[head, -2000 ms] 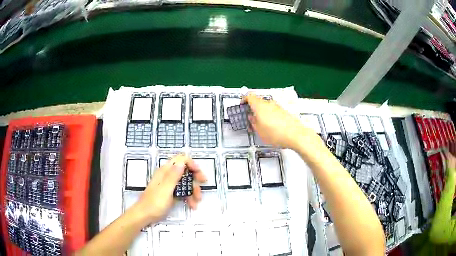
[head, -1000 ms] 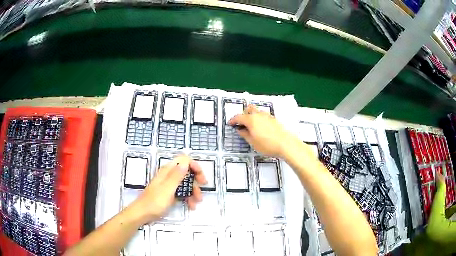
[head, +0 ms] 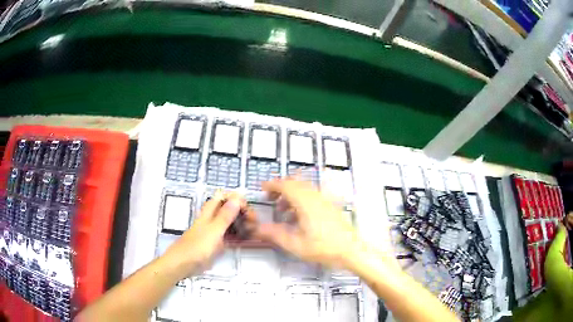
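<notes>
My left hand (head: 217, 229) is over the second row of front housings, its fingers closed around a small dark keypad stack (head: 242, 225), which is blurred. My right hand (head: 301, 220) is blurred beside it, its fingers close to the stack; whether it grips a keypad cannot be told. In the back row, housings such as the leftmost (head: 185, 148) show grey keys in their lower halves. The fourth (head: 301, 151) also shows keys, partly behind my right hand. The rightmost back-row housing (head: 337, 154) shows a pale lower area. The housings lie on a white tray liner (head: 143, 188).
The red tray (head: 103, 188) with a shiny keypad blister tray (head: 44, 188) lies at left. A loose keypad pile (head: 452, 233) covers right-hand housings. Red keypad trays (head: 534, 201) and another person's sleeve (head: 558, 267) are far right. A green conveyor belt (head: 220, 69) runs behind; a grey post (head: 490, 88) slants across.
My right hand carried a keypad to the fourth back-row housing, where keys now show, then moved down and left to my left hand. My left hand stayed nearly in place.
</notes>
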